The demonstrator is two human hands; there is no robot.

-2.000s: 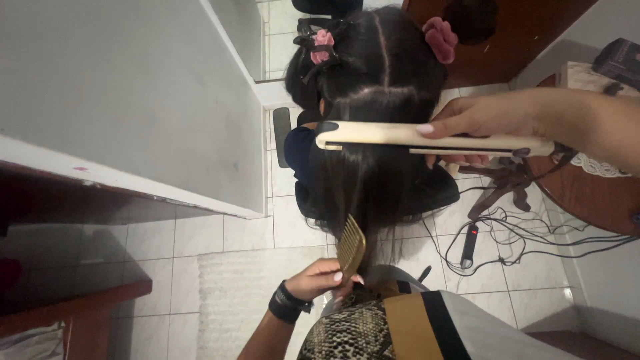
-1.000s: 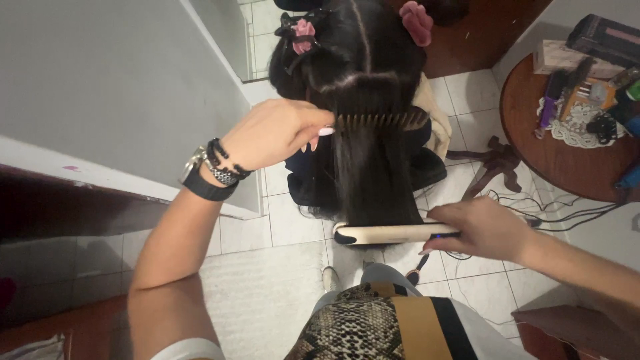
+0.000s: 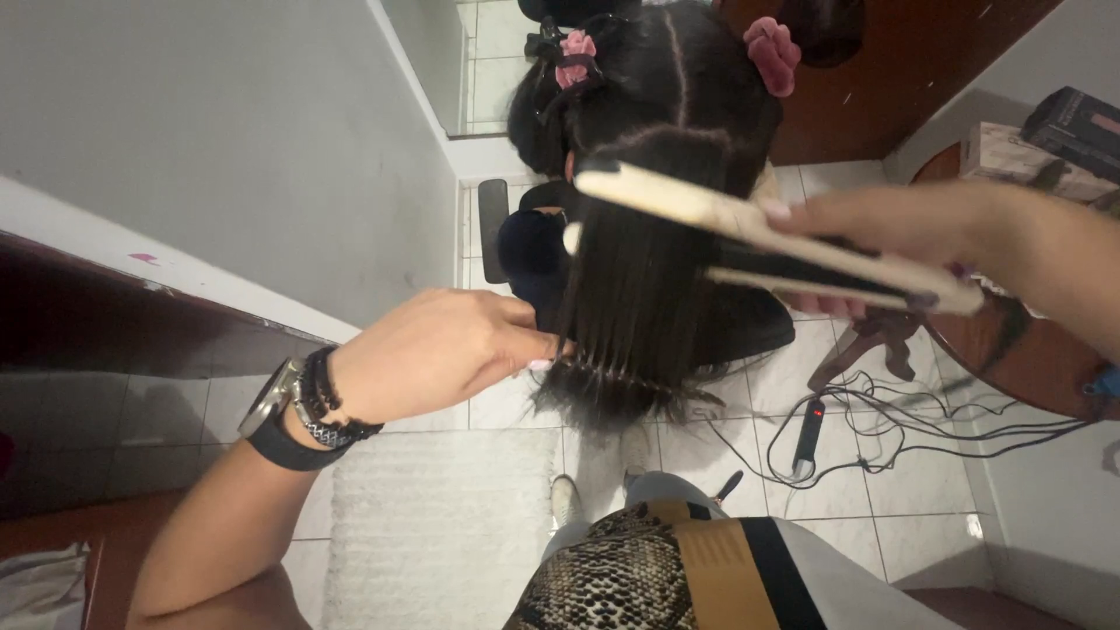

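My left hand (image 3: 446, 350) grips a wide-tooth comb (image 3: 612, 372), whose teeth run through the lower ends of a seated person's long dark hair (image 3: 647, 262). My right hand (image 3: 910, 236) holds a cream hair straightener (image 3: 700, 206) higher up. Its two arms are spread, the upper one across the front of the hair and the lower one partly hidden by it. The straightener and hand are slightly blurred. A centre parting and a cross parting show on the head. Pink scrunchies (image 3: 771, 57) and a dark claw clip (image 3: 573, 70) hold the upper sections.
At right, a round wooden table (image 3: 962, 350) bears boxes (image 3: 1037, 162). Black cables and a power strip (image 3: 809, 437) with a red light lie on the tiled floor. A pale rug (image 3: 437, 534) is below, a grey wall (image 3: 219, 149) at left. A chair armrest (image 3: 493, 229) stands beside the person.
My left hand has moved down with the comb, from near the cross parting to the hair's ends. My right hand has raised the straightener from the ends, and its arms now show apart.
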